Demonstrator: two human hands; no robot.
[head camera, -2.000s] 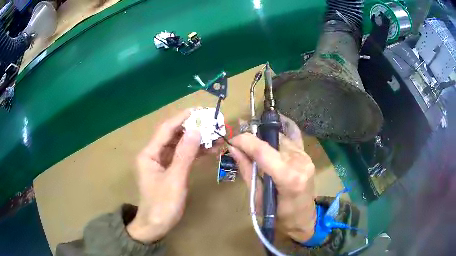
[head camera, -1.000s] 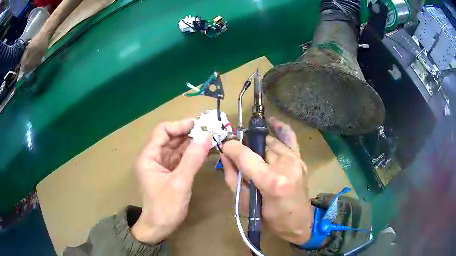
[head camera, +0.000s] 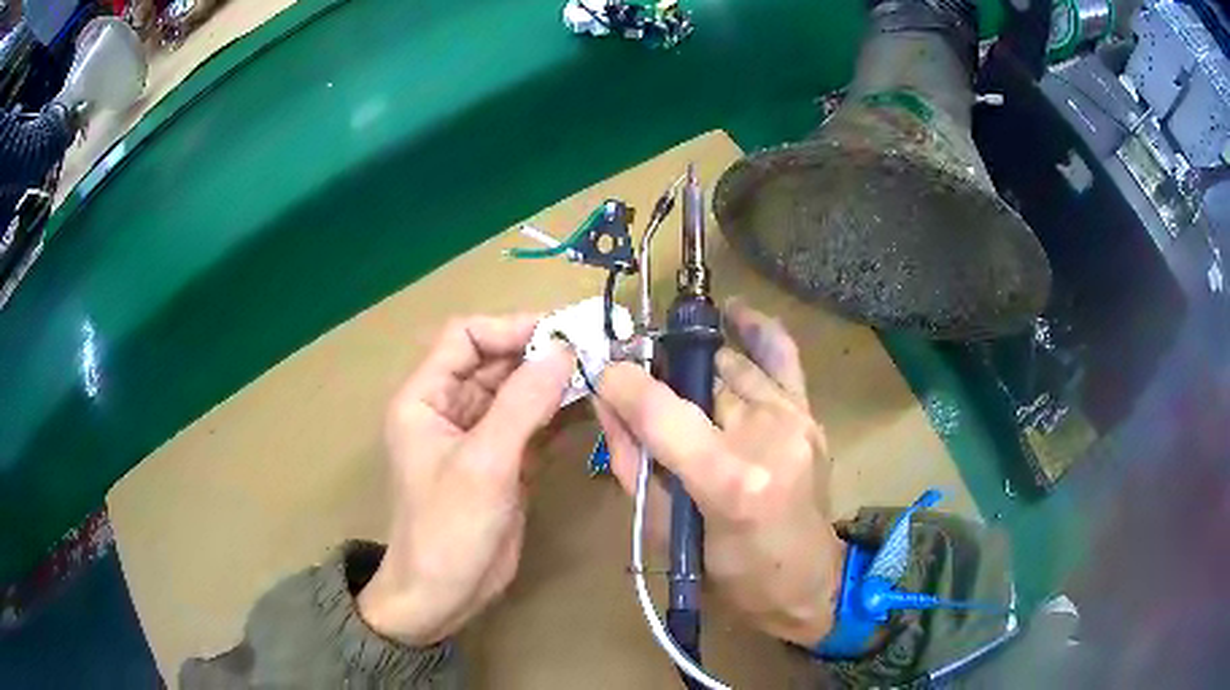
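My left hand (head camera: 465, 472) grips the white plastic housing (head camera: 583, 332) from the left. My right hand (head camera: 735, 472) holds the soldering iron (head camera: 688, 404) with its tip pointing up and away; its thumb and forefinger pinch at the housing's right side by a black wire. The thin solder feed tube (head camera: 646, 270) runs beside the iron. The black part (head camera: 610, 237) stands above the housing on a black wire, with green and white wires sticking out left. A bit of the circuit board (head camera: 600, 456) shows below, mostly hidden by my fingers.
Tan cardboard (head camera: 297, 472) lies under my hands. A white-black-yellow assembly (head camera: 630, 19) sits on the green belt (head camera: 391, 135) at the top edge. The fume hood (head camera: 884, 236) stands right of the iron tip. A solder reel (head camera: 1083, 20) is upper right. Another person's sleeve (head camera: 34, 142) shows upper left.
The belt assembly has moved right and up to the frame's top edge. My right fingers have moved closer to the housing, and the circuit board is now largely hidden. The other person's arm has shifted.
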